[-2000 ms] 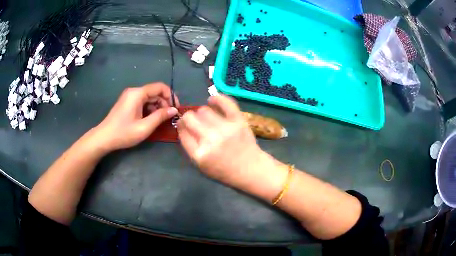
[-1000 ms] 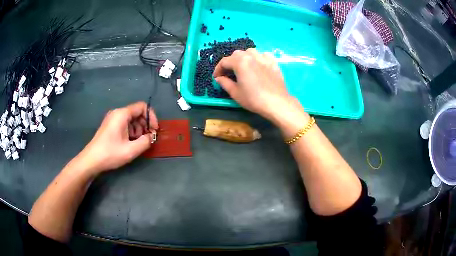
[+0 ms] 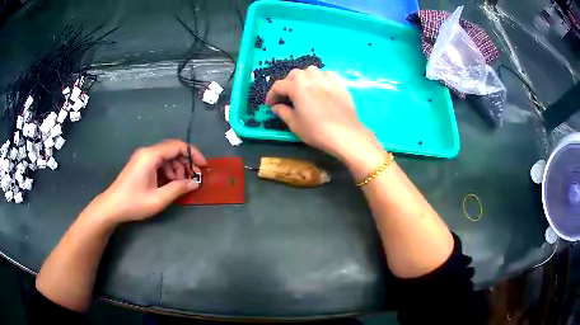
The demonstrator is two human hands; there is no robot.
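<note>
My left hand [image 3: 151,181] holds a corded piece [image 3: 196,179] between thumb and fingers, over the left part of the red-brown block [image 3: 222,184]. Its black cord runs up and away from me. My right hand [image 3: 315,108] is over the left part of the teal tray [image 3: 407,136], fingers bent down at the heap of small black parts [image 3: 259,95]. Its fingertips are partly hidden, and I cannot tell whether they hold a part. The wooden-handled tool [image 3: 292,172] lies right of the block, its thin metal tip pointing left.
A pile of corded pieces [image 3: 38,143] lies at the left. Other white-ended pieces [image 3: 212,93] lie left of the tray. A blue tray [image 3: 381,7] is behind it. A clear bag [image 3: 463,60] and checked cloth are at the back right, a rubber band [image 3: 472,207] and pale round container [image 3: 567,187] at the right.
My right hand has moved from the block to the black parts in the tray, baring the block and tool. My left hand still holds the corded piece. The whole view has shifted.
</note>
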